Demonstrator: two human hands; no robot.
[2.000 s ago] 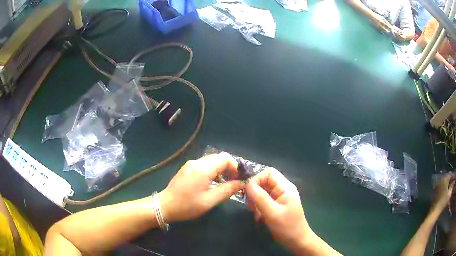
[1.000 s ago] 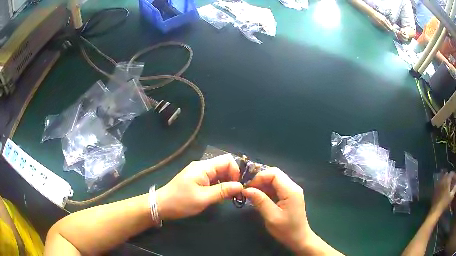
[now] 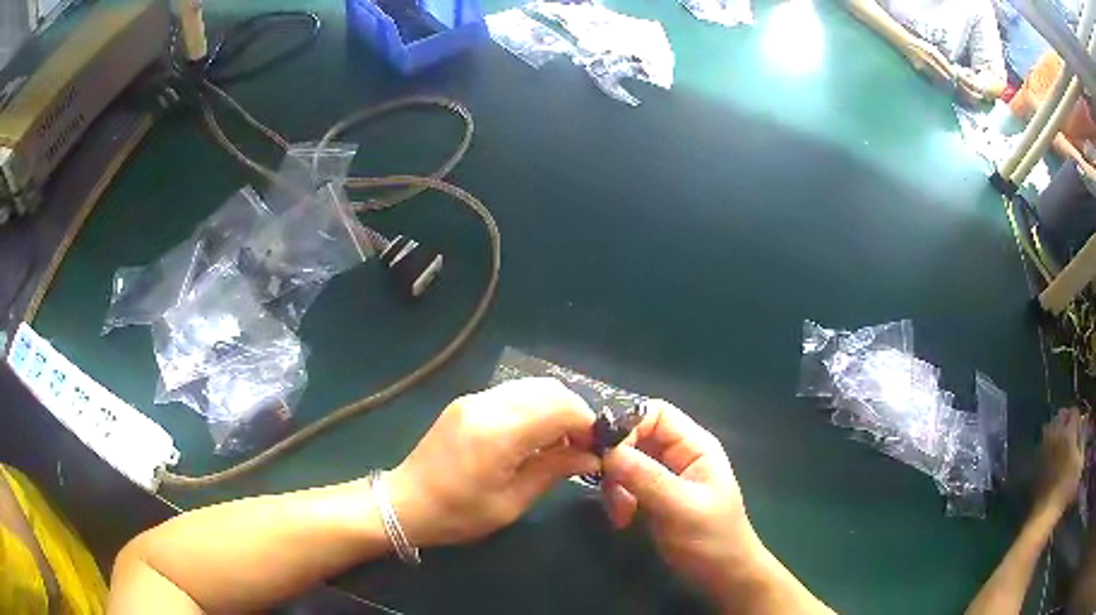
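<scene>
A small dark coiled cable (image 3: 617, 423) with a silvery end is pinched between the fingertips of both my hands, near the bottom middle. My left hand (image 3: 499, 457) holds it from the left and my right hand (image 3: 683, 487) from the right. A clear zip-lock bag (image 3: 519, 364) lies under and behind my fingers, mostly hidden by them. A looser pile of clear bags (image 3: 228, 330) lies at the left. A row of overlapping shiny bags (image 3: 895, 390) lies at the right.
A brown-grey power cord (image 3: 492, 282) with a mains plug (image 3: 412, 264) loops beside the left pile. A white power strip (image 3: 90, 415) lies lower left. A metal instrument (image 3: 84, 90), a blue bin (image 3: 421, 46) and more bags (image 3: 601, 42) are farther back. Another person's hand (image 3: 1060, 463) is far right.
The dark cable has turned between my fingertips; the small loop below them shows less. The other person's hand at the far right has moved slightly.
</scene>
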